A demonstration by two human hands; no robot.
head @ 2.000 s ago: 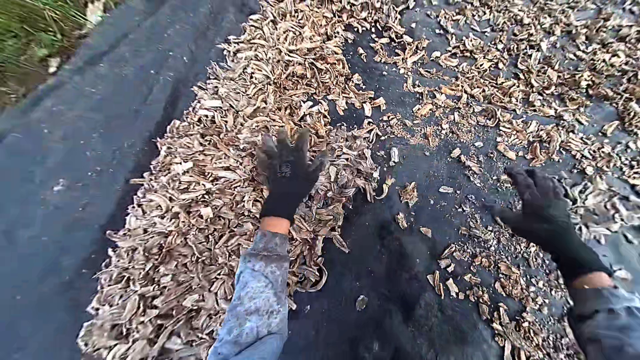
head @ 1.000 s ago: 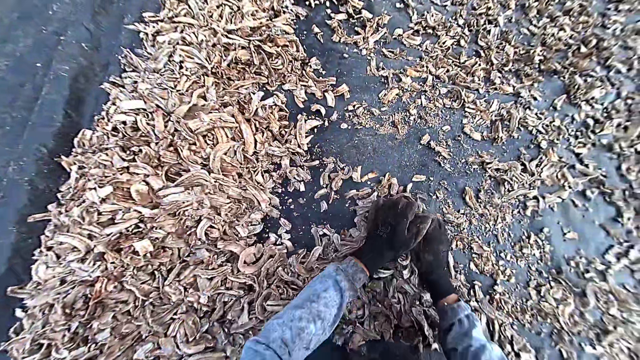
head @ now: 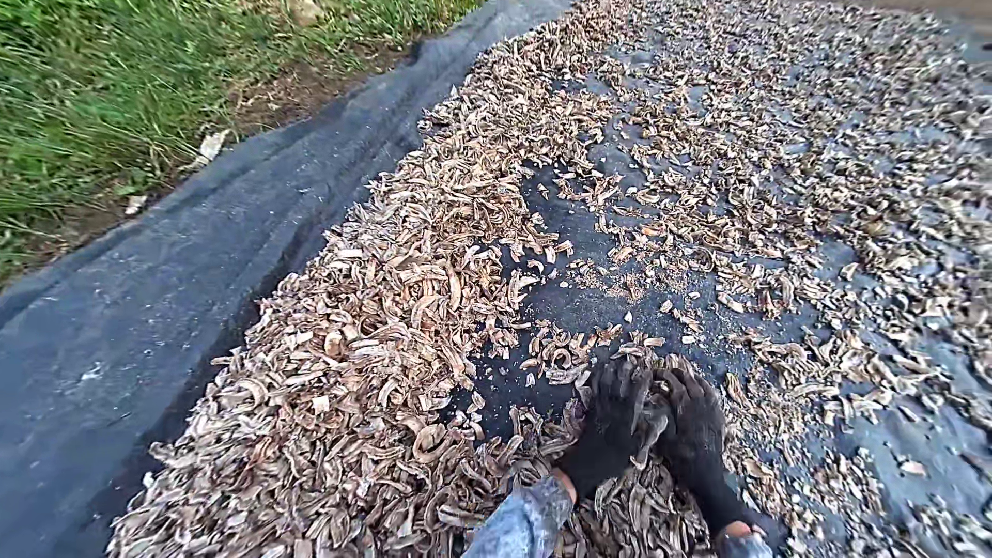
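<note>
Dried, curled brown slices of plant material (head: pixel 372 387) lie heaped in a long ridge on black ground-cover fabric (head: pixel 209 256). At the lower right of the ridge, my left hand (head: pixel 616 418), in a dark work glove, rests palm down on the slices. My right hand (head: pixel 690 422), gloved alike, is right beside it, with the fingers of both nearly touching. Slices lie around and between the hands and in front of my forearms. Whether either hand grips any slices is hidden under the palms.
More slices (head: pixel 775 194) are spread thinly over the fabric to the right and far ahead. Green grass (head: pixel 101 93) and a strip of bare soil (head: pixel 279 97) border the fabric at the upper left. A pale scrap (head: pixel 211 146) lies at that edge.
My hands were wide apart two seconds ago and have come together over the slices. From one second ago they remain side by side. The view has tilted up, showing more grass.
</note>
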